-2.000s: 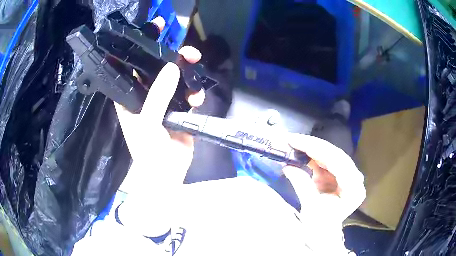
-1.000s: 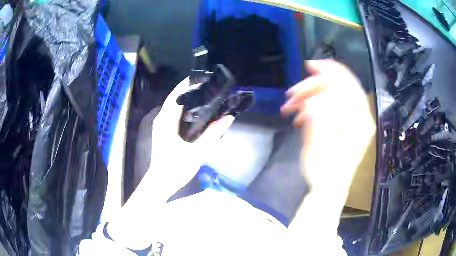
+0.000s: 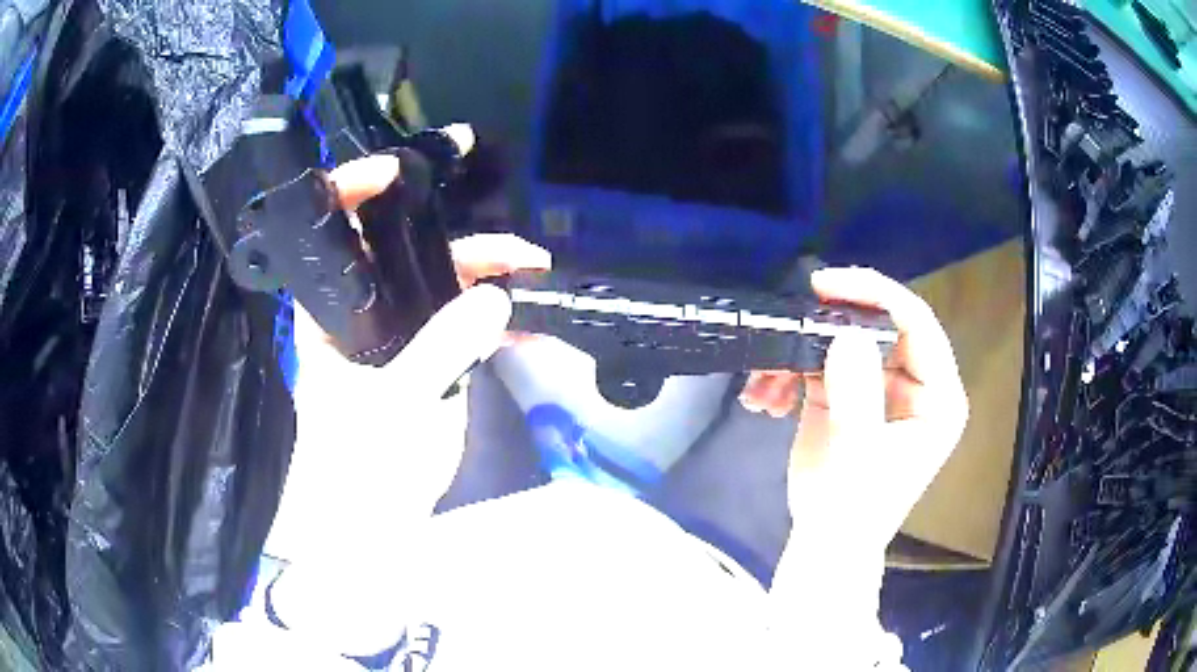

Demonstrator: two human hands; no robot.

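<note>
A black moulded bar part [image 3: 696, 328] is held level between both hands, with a pale segmented line along its upper edge and a round boss on its lower side. My left hand [image 3: 394, 381] pinches its left end between thumb and finger. The same hand also holds more black bar parts [image 3: 309, 256], fanned up and to the left among its fingers. How many is hard to tell. My right hand [image 3: 886, 394] grips the right end of the bar with thumb below and fingers around it. Both hands are overexposed.
A black plastic bag [image 3: 171, 394] hangs at the left. A dark tray [image 3: 1024, 433] heaped with black parts [image 3: 1116, 315] stands at the right. A blue bin [image 3: 670, 226] with dark contents is lower down beyond the hands. A brown carton [image 3: 965, 420] sits beside the tray.
My right hand was empty and blurred near the tray side a second ago; it now holds a bar's end. My left hand has turned, spreading its parts to the left.
</note>
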